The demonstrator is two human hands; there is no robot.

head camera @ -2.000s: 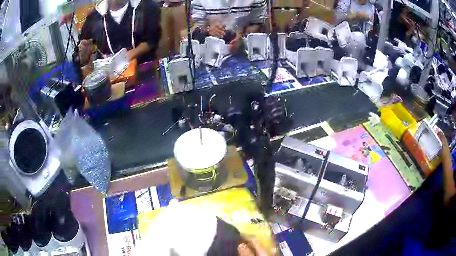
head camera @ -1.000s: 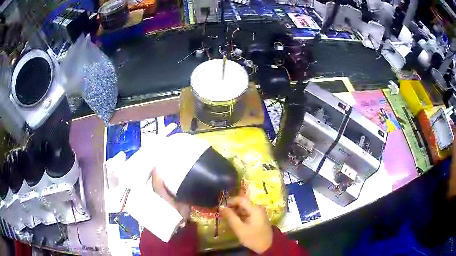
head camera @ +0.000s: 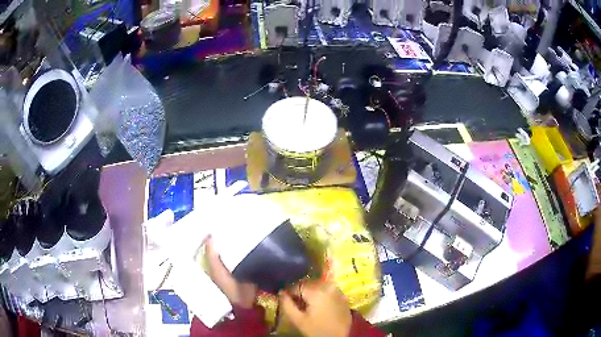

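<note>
A white unit (head camera: 247, 227) with a glossy black domed front (head camera: 275, 255) is held over the yellow pad (head camera: 339, 230). Its flat white base points down to the left and is overexposed. My left hand (head camera: 224, 271) grips the unit from below left, its fingers along the white shell. My right hand (head camera: 316, 309) is at the lower edge of the black dome, fingertips pinched together near a thin dark strand. What exactly the right fingertips hold is too small and blurred to tell.
A round tin (head camera: 300, 131) stands on a brown board behind the pad. Two grey metal feeder boxes (head camera: 438, 217) are at right. White bodies with black domes (head camera: 59, 263) stand at left. A bag of small parts (head camera: 140, 128) and a black conveyor belt (head camera: 211, 99) lie beyond.
The view has tilted down since the oldest frame, and both hands now show. Since one second ago the dome has turned slightly downward and the right hand has moved slightly lower.
</note>
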